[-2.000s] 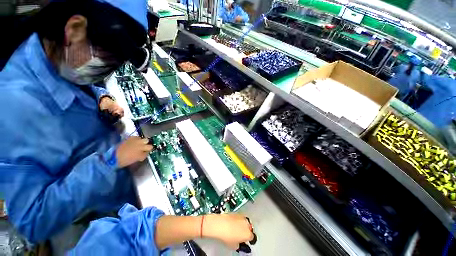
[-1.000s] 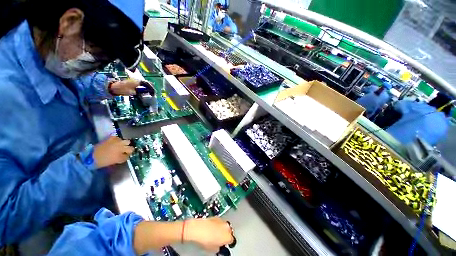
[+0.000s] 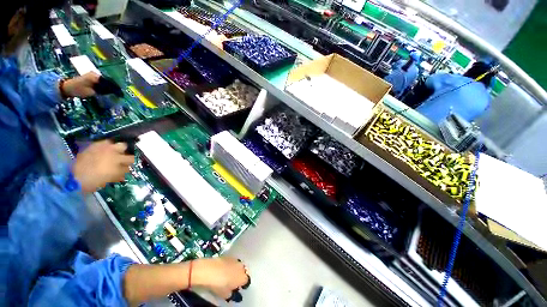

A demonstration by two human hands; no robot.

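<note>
My left hand (image 3: 223, 277), with a thin red string at the wrist and black finger cots on the fingertips, is at the bottom, just off the near end of a green circuit board (image 3: 189, 135). Its fingers are bent down; whether anything is between them cannot be told. The board carries a long pale heatsink (image 3: 183, 178), a shorter finned heatsink (image 3: 241, 163) with a yellow strip at its base, and small blue, black and white parts. My right hand is not in view.
Another person's hand (image 3: 103, 163) is over the board's left edge, and another (image 3: 84, 86) is over the boards behind. Part bins (image 3: 315, 178) and a shelf edge (image 3: 414, 187) run along the right. A pale object (image 3: 337, 298) lies at the bottom edge.
The view has shifted right, so board and bins appear further left. My left hand stays near the board's near end. The other person's hands have moved over the boards. A pale object shows at the bottom.
</note>
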